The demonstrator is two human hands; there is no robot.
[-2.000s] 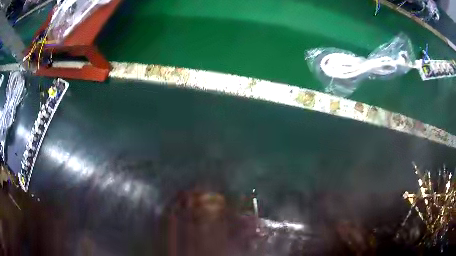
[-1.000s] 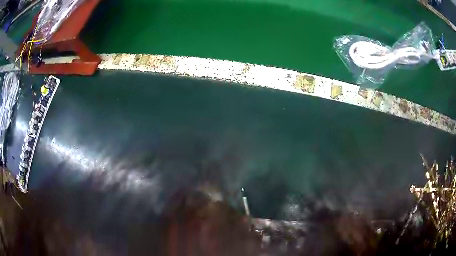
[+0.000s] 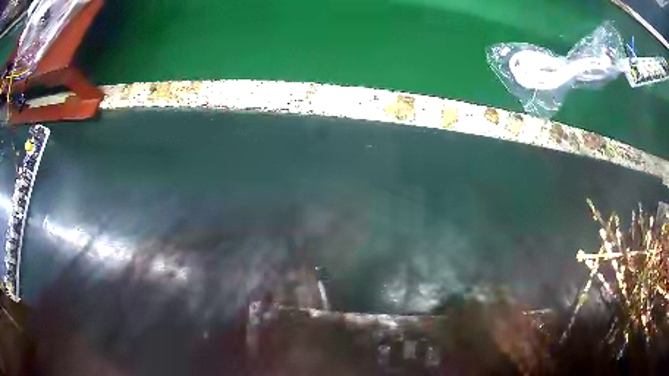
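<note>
A thin pale edge runs across the dark lower middle, with small pale blocks below it; it may be part of a power strip housing, but blur hides its form. A reddish-brown blur lies at its right and may be a hand; I cannot tell. Neither my left hand nor my right hand can be made out clearly. An open power strip housing stands lengthwise on the bench at far left, with a yellow spot near its far end.
A worn white rail separates the dark bench from the green belt. A bagged white cord and housing lie on the belt. A red-orange stand holds bagged cords. Thin brass strips are heaped at right.
The camera view has shifted, moving the stand and left housing leftward in the picture. The bagged cord and its housing have moved right relative to the rail. The blurred shapes below have changed.
</note>
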